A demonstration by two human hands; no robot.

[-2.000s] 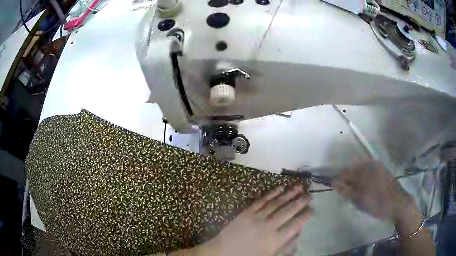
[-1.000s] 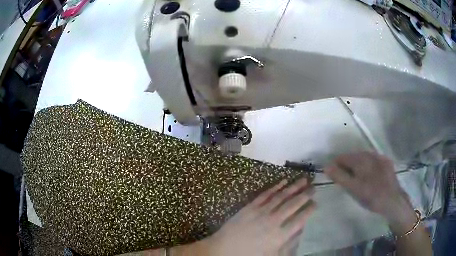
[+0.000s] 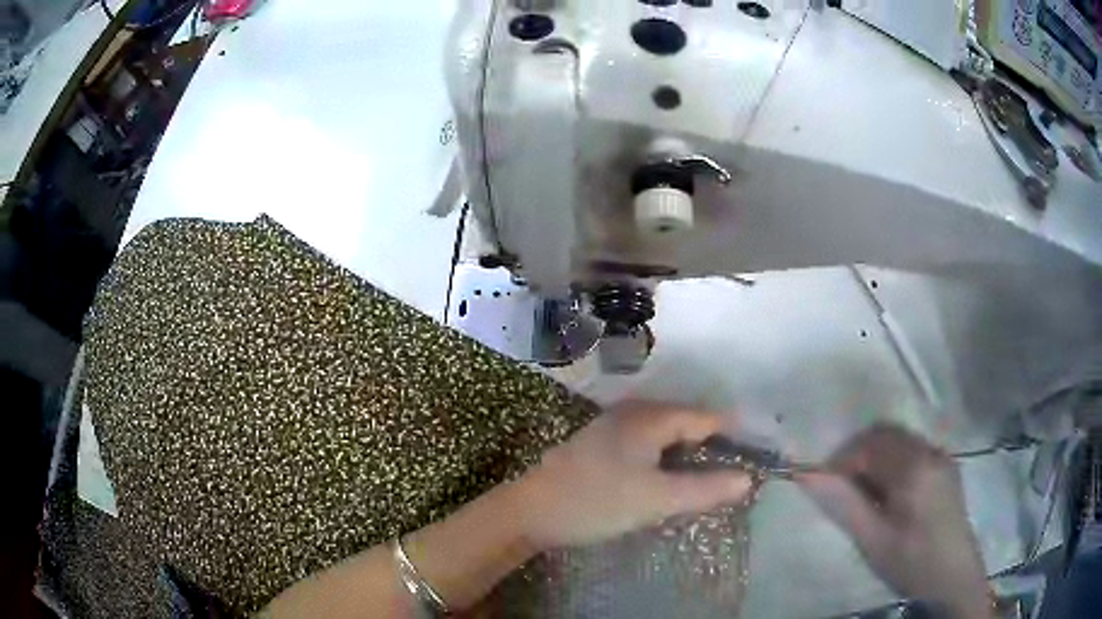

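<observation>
The small-print garment panel (image 3: 326, 411) lies across the white machine bed, left of and below the needle area. My left hand (image 3: 616, 478) is on its right part, fingers bent around the panel's edge and a dark, narrow, blurred shape, perhaps thread snips (image 3: 713, 457). Some printed cloth shows below these fingers. My right hand (image 3: 900, 496) is blurred, fingers curled at the right end of that shape; its grip is unclear. The presser foot area (image 3: 624, 339) sits just above my left hand, with no cloth visibly under it.
The white sewing machine head (image 3: 532, 145) and its arm cross the top and right, with a white tension dial (image 3: 663, 208). A thin white stick (image 3: 897, 336) lies on the bed at right. More printed cloth (image 3: 91, 562) shows at lower left.
My left hand has gone from lying flat to bent fingers around the panel's edge and dark shape. The panel's right edge has shifted away from the presser foot. The view has shifted too.
</observation>
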